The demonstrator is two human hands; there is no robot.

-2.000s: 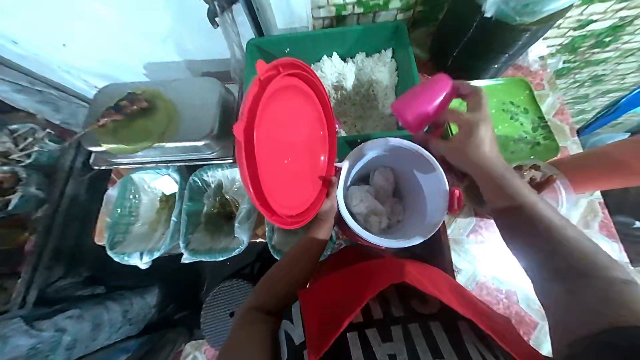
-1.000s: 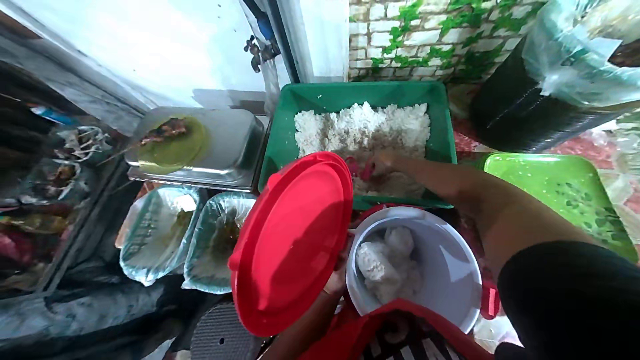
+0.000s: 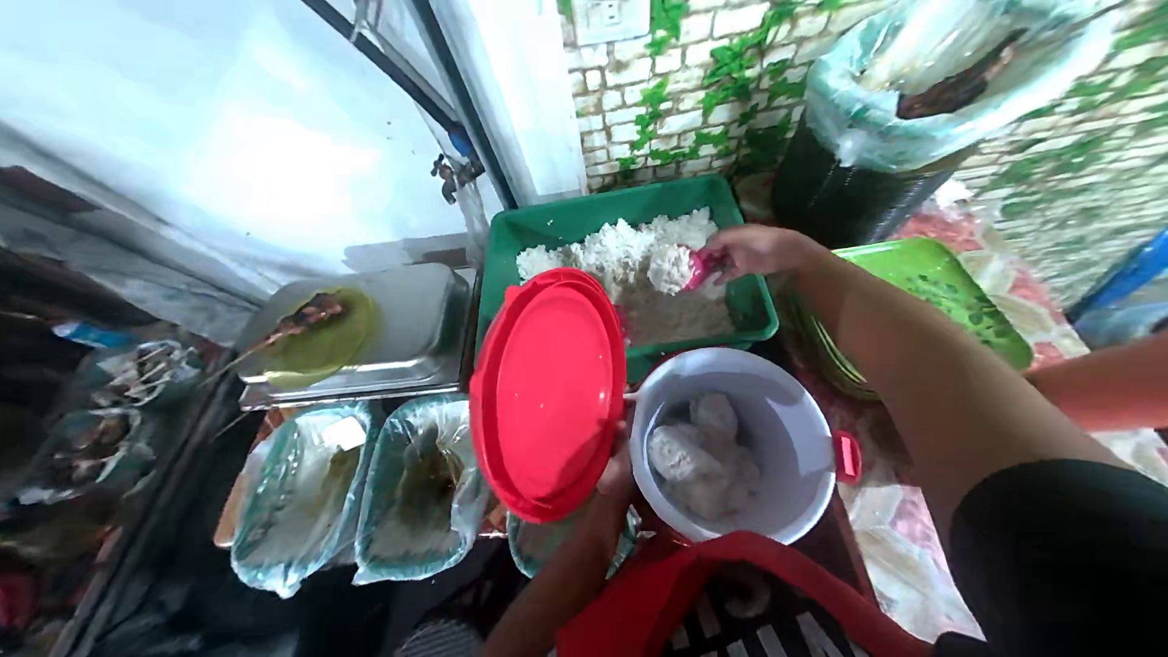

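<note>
My right hand (image 3: 753,254) grips a pink plastic cup (image 3: 701,268) filled with white rice (image 3: 671,268), held over the right part of a green plastic tub (image 3: 630,205). More rice (image 3: 620,245) lies in that tub, mostly toward its back. My left hand (image 3: 619,465) holds a red plastic lid (image 3: 547,392) tilted at the left side of a white-lined container (image 3: 826,438) with a red handle. Inside the container are several white rice lumps (image 3: 707,456). Part of the left hand is hidden behind the lid.
Left stands a metal pan (image 3: 411,315) bearing a green plate (image 3: 351,338) with skewered meat. Plastic-lined tubs (image 3: 301,502) sit below it. A black bin (image 3: 849,182) with a plastic liner stands back right, near green trays (image 3: 967,292). Another person's arm (image 3: 1104,374) reaches in at right.
The pink cup, above the container at first and then down in the rice, is now raised with rice in it. The red lid stays in my left hand.
</note>
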